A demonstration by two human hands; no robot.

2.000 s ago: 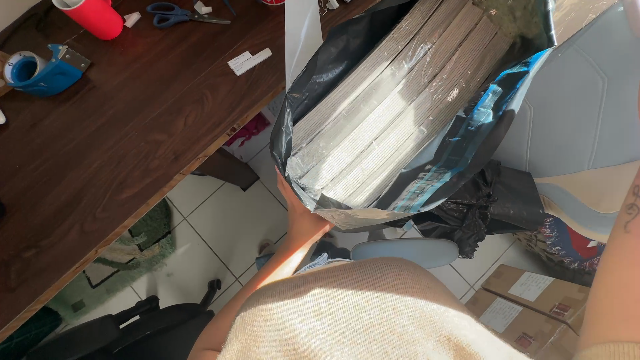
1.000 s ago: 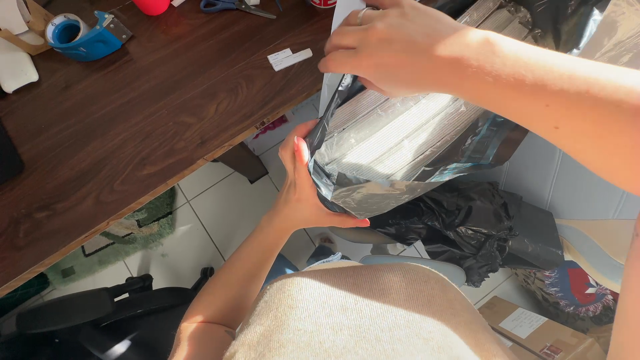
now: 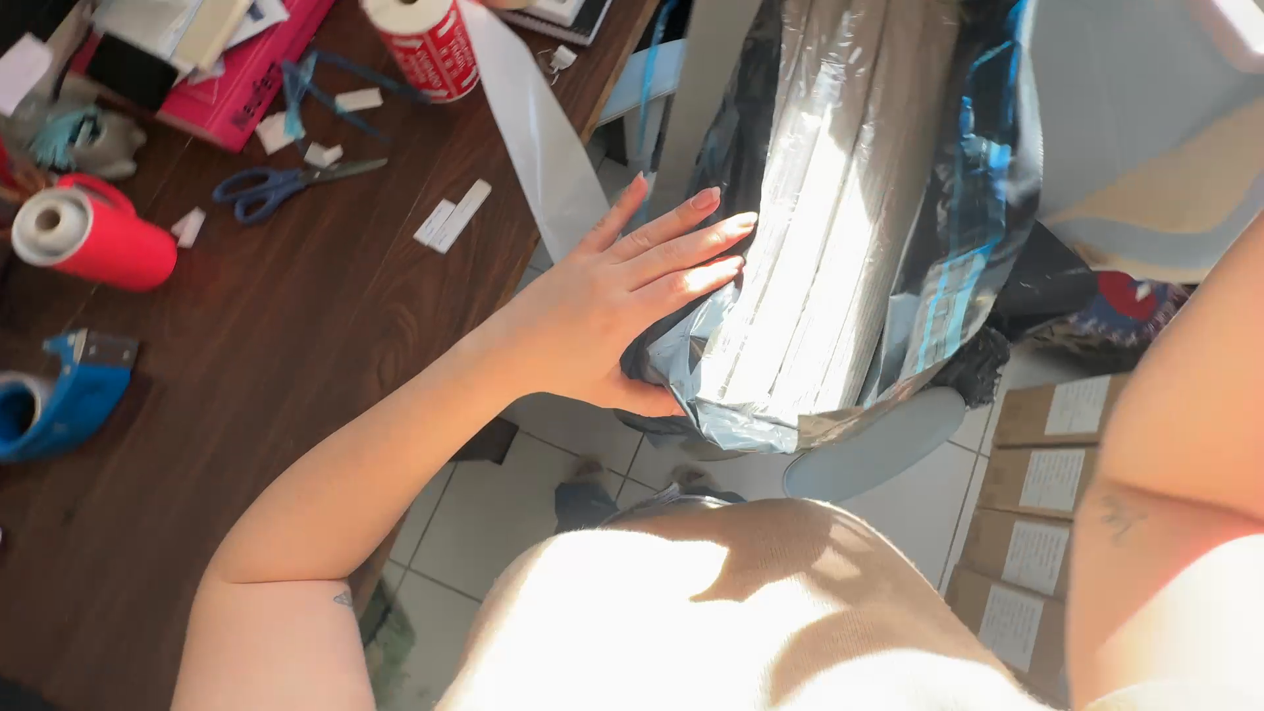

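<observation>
My left hand (image 3: 642, 296) lies on the near left edge of a black plastic bag (image 3: 987, 227), thumb low on the outside and fingers spread over the rim. Inside the bag are several long, flat items wrapped in clear plastic film (image 3: 820, 247), with bright sunlight on them. A strip of white tape (image 3: 543, 138) runs from a red-and-white roll (image 3: 430, 49) on the table down behind my left fingers. My right forearm reaches up along the right edge of the view; my right hand is outside it.
On the dark wooden table (image 3: 326, 346) are blue-handled scissors (image 3: 262, 193), a blue tape dispenser (image 3: 74, 395), a red cup-like holder (image 3: 109, 237) and paper slips (image 3: 452, 215). Cardboard boxes (image 3: 997, 612) stand on the tiled floor at right. A grey chair (image 3: 1136, 128) is behind the bag.
My right hand, at the bag's upper left edge one second ago, has left the view. My left fingers have spread over the rim. The view has shifted, showing more of the table.
</observation>
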